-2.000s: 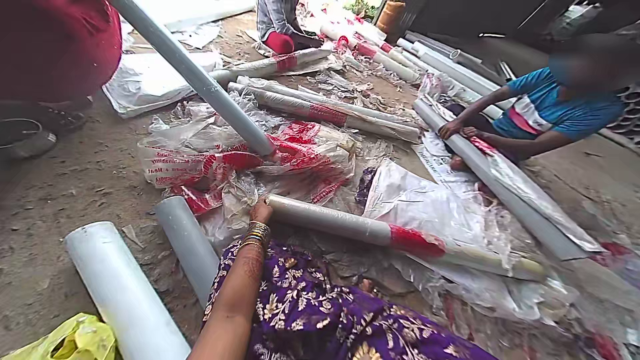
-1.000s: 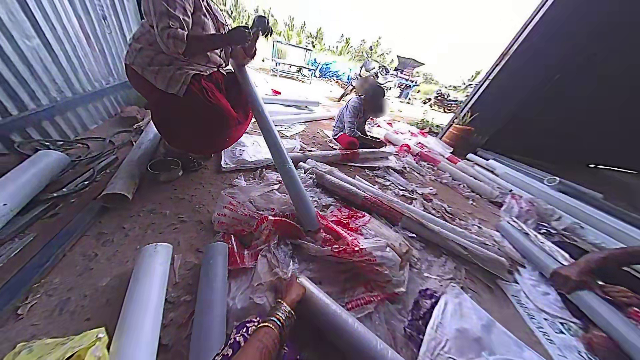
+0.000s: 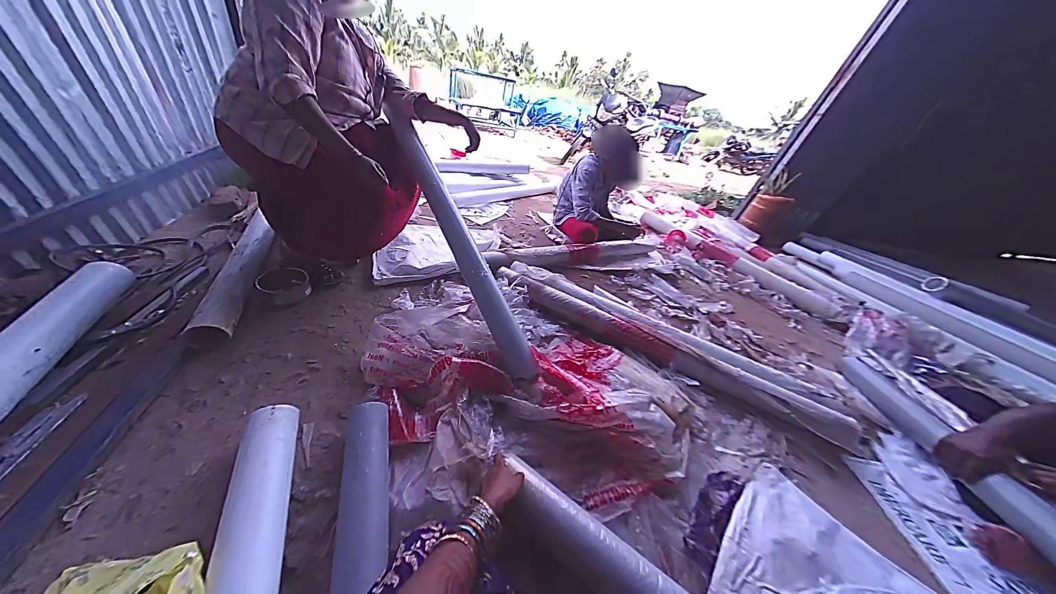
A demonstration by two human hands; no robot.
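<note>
Bangles ring the wrist of my left hand (image 3: 500, 485), which is at the upper end of a grey plastic pipe (image 3: 590, 536) lying slanted across the bottom centre. Its fingers rest at the pipe's rim beside crumpled clear plastic wrapping (image 3: 462, 429); how firmly they hold is hard to see. My right hand is out of view. Past my hand, another grey pipe (image 3: 470, 256) stands tilted, its foot on red-printed plastic film (image 3: 577, 371). A standing person in a red skirt is beside its top. Two more pipes, one white (image 3: 256, 503) and one grey (image 3: 361, 495), lie to the left.
Wrapped pipes (image 3: 685, 355) lie on the dirt right of centre. At the right edge, a person's hands touch a grey pipe (image 3: 916, 404). A seated person is farther back. A metal bowl (image 3: 283, 285), cables and a yellow plastic bag (image 3: 132, 572) are at the left.
The view has swung up and left. The standing person's hands were at the tilted pipe's top a second ago; now one arm reaches out past it and the other hangs lower.
</note>
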